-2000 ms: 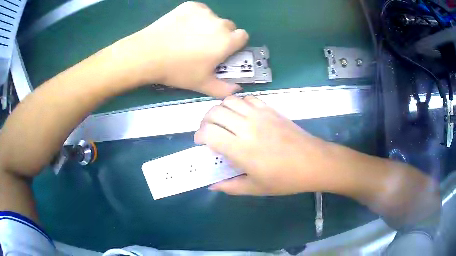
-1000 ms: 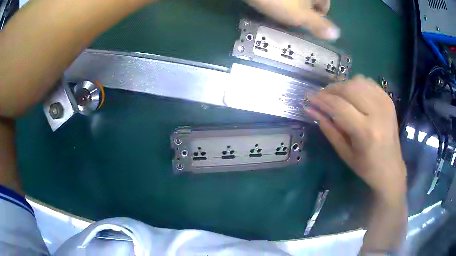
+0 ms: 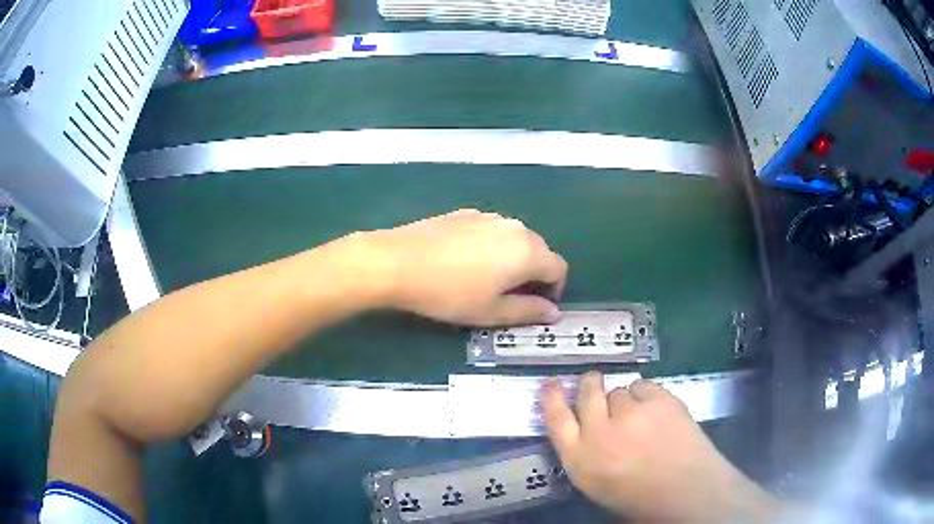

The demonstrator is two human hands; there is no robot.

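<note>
A grey-brown jig with four dark hole clusters (image 3: pixel 565 336) lies just beyond the near metal strip. My left hand (image 3: pixel 466 271) is over its far left edge, fingers curled and thumb tip at the rim; whether it holds anything small is hidden. A smooth silver-white cover plate (image 3: pixel 497 404) lies flat along the strip. My right hand (image 3: pixel 640 450) rests on its right part with the fingers slightly apart. A second jig with similar hole clusters (image 3: pixel 471 487) lies nearer me, tilted; its right end is partly behind my right hand.
Metal strips (image 3: pixel 430 150) cross the green mat. A round knob with an orange ring (image 3: pixel 247 435) is at left. A white vented machine (image 3: pixel 97 92) stands at left, a blue-edged control box (image 3: pixel 809 113) at right. Red (image 3: pixel 292 15) and blue bins and a white ribbed pile (image 3: pixel 497 12) are at the far edge.
The plate was under my right hand over the near mat; it now lies on the strip. My left hand has come to the far jig's left part. The view has shifted towards the far bench.
</note>
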